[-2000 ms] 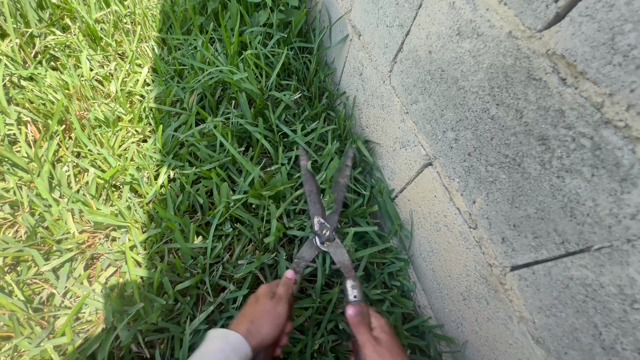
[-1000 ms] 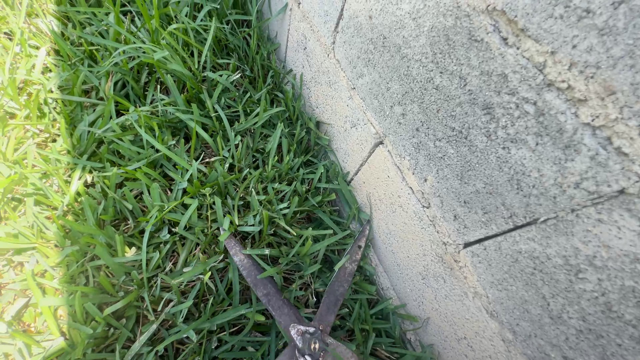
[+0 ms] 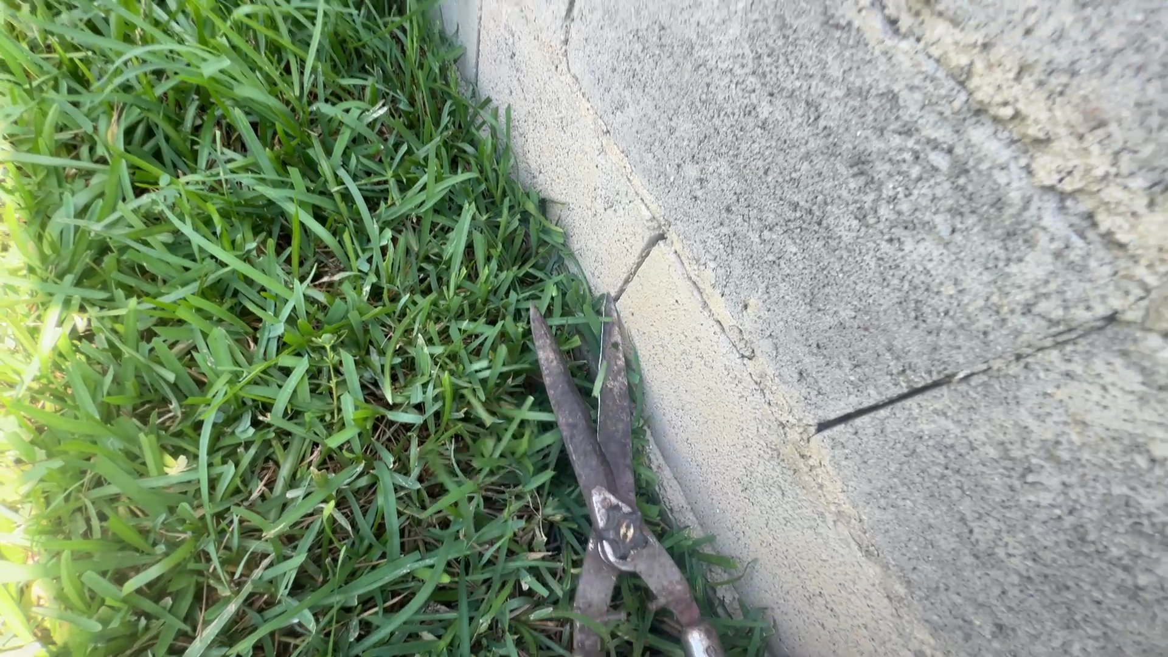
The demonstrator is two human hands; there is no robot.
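Rusty metal hedge shears (image 3: 617,529) lie low over the grass at the foot of the wall, seen in the head view from the blade tips to the start of the handles. Their two blades stand slightly apart, with a few grass blades between and over them. The right blade's tip is close beside the wall's base. Green grass (image 3: 301,365) surrounds the shears on the left. Both of my hands are outside the frame, below its bottom edge, so their hold on the handles is hidden.
A grey concrete block wall (image 3: 803,237) with cracked joints rises along the whole right side. Grass grows right against its lower edge. Bright sunlight falls on the grass at the far left.
The shears' blades have come closer together and now lie nearer the wall's base. Both hands, seen on the handles two seconds ago, have left the view, which has shifted closer in.
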